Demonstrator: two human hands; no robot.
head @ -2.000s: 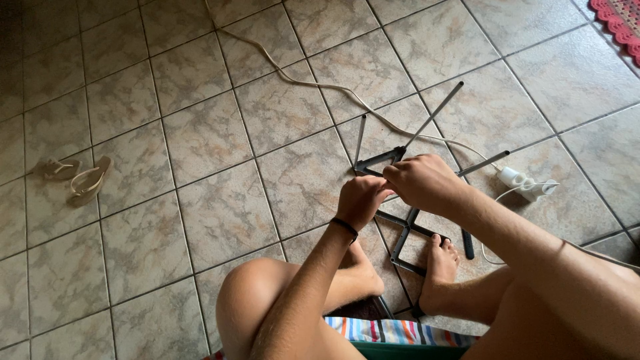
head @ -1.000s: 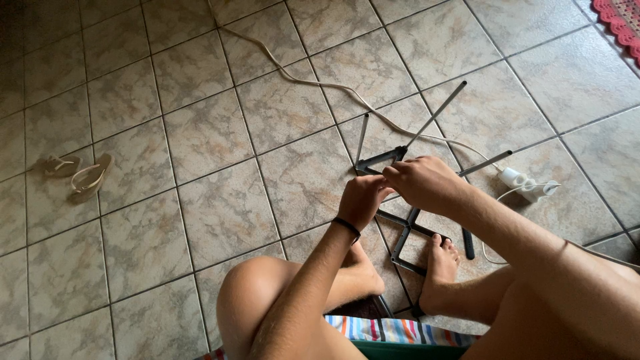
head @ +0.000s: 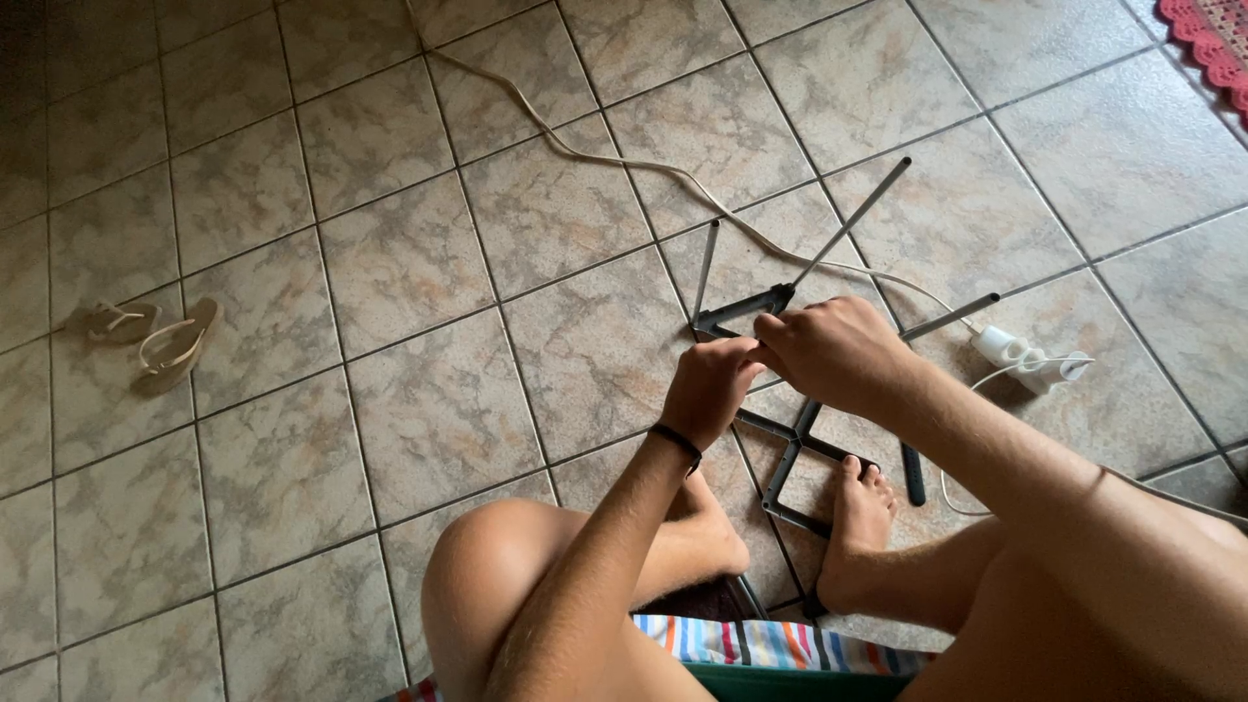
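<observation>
My left hand point(head: 712, 385), with a dark band at the wrist, and my right hand point(head: 834, 351) meet over a dark frame. Both have their fingers curled around a dark frame part, which they largely hide. Beyond them is a black plastic connector piece point(head: 746, 310) with thin metal tubes rising from it, one a long grey tube point(head: 853, 219). Another tube point(head: 951, 317) sticks out to the right of my right hand. Nearer my feet lies a black angular frame section point(head: 798, 441) with crossing bars; my right foot is against it.
A white power strip point(head: 1024, 359) with a cable lies on the tiles at right. Its pale cord point(head: 673, 168) runs to the upper left. A dark strap-like piece point(head: 913, 475) is beside my right foot. Flip-flops point(head: 180, 346) lie far left; a red crocheted rug point(head: 1204, 49) is at upper right.
</observation>
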